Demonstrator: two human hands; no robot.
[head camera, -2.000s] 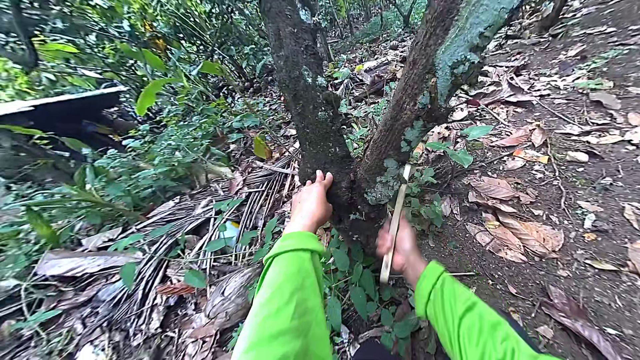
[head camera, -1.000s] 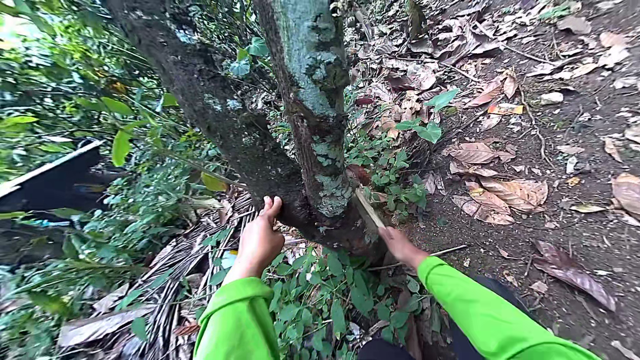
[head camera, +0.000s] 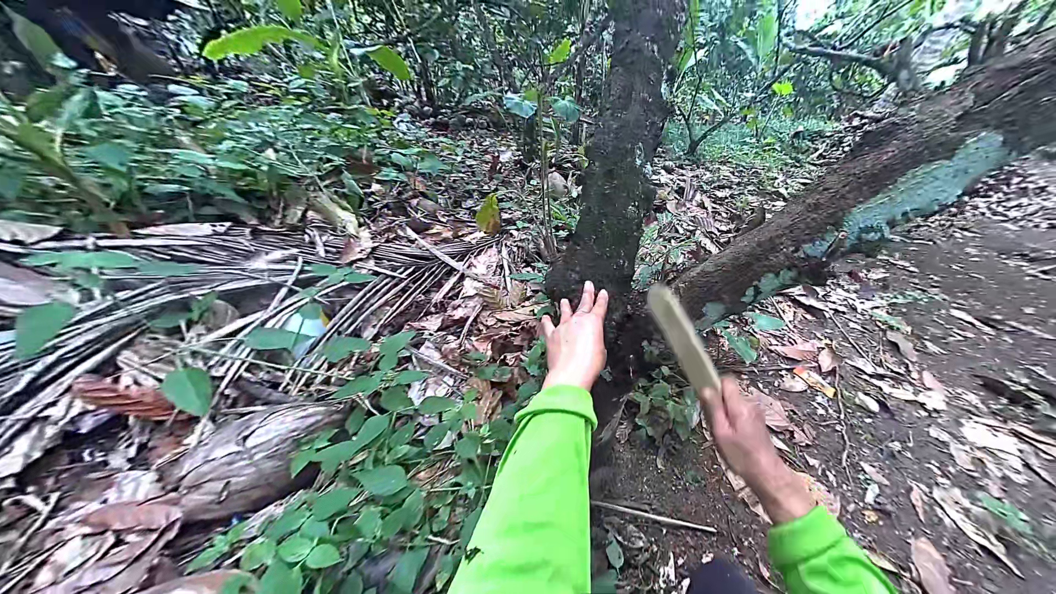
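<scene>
A dark tree trunk (head camera: 615, 181) rises from a low fork, and a second, lichen-covered trunk (head camera: 850, 198) leans off to the right. My left hand (head camera: 577, 338) lies against the base of the upright trunk with its fingers spread and holds nothing. My right hand (head camera: 747, 437) grips one end of a flat, pale strip that looks like wood (head camera: 683, 338). The strip slants up to the left, its blurred far end in front of the fork. Whether it touches the bark cannot be told. Both forearms wear bright green sleeves.
Dry palm fronds (head camera: 247, 289) and a weathered husk or log piece (head camera: 252, 462) lie at the left. Leafy green plants (head camera: 363, 470) grow beside my left arm. A thin stick (head camera: 652, 516) lies on the soil below the fork. Brown leaves (head camera: 990, 437) litter the ground at the right.
The right hand has drawn the strip back from beside the trunk base, where it was a second ago. The left hand stays at the trunk, its fingers now more spread. The view has shifted.
</scene>
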